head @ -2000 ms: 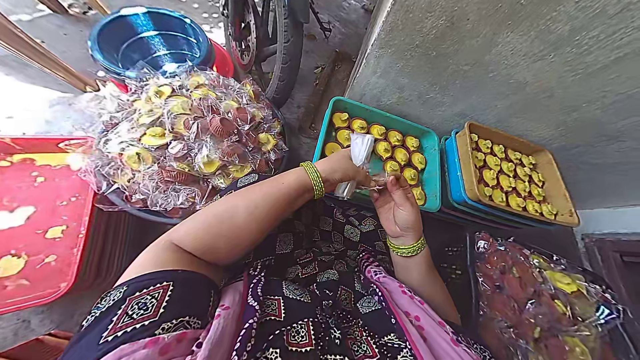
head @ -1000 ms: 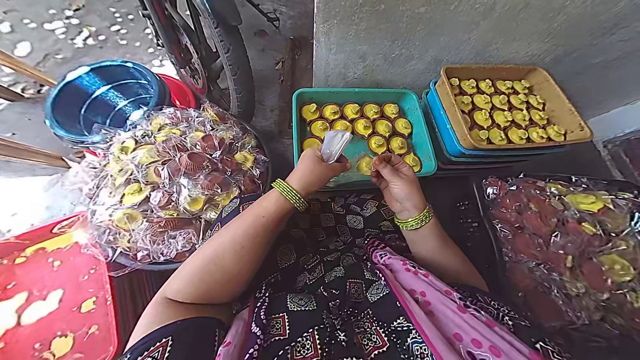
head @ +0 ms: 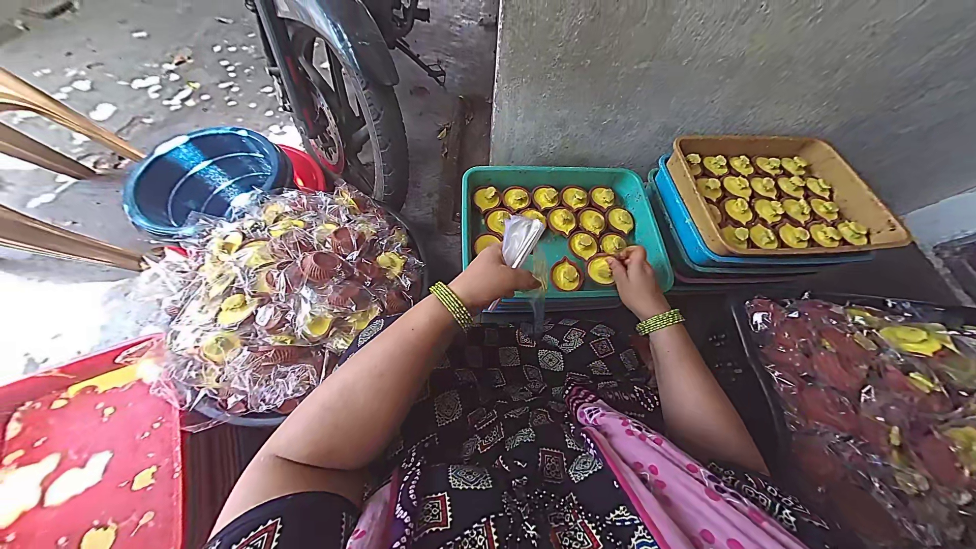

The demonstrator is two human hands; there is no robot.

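Observation:
My left hand [head: 496, 280] grips a stack of clear plastic bags [head: 521, 238] over the front left of a teal plastic tray [head: 637, 187]. Rows of small clay lamps filled with yellow wax [head: 562, 220] stand in that tray. At its front right corner, my right hand [head: 637, 278] has its thumb and fingertips at the rim of one filled clay lamp [head: 601, 269]; whether it grips the lamp is unclear. A thin clear bag [head: 538, 286] hangs below my left fingers. Both wrists wear green bangles.
A heap of bagged clay lamps [head: 282, 305] rises at left, beside a blue tub [head: 204, 179] and a red tray [head: 99, 457]. Right of the teal tray, a tan tray [head: 869, 206] of filled lamps tops stacked trays. More bagged lamps [head: 862, 381] lie front right. A motorcycle wheel [head: 374, 137] stands behind.
My right hand has moved away from my left hand, rightward to a lamp at the tray's front right. The left hand still holds the bags. The view has shifted.

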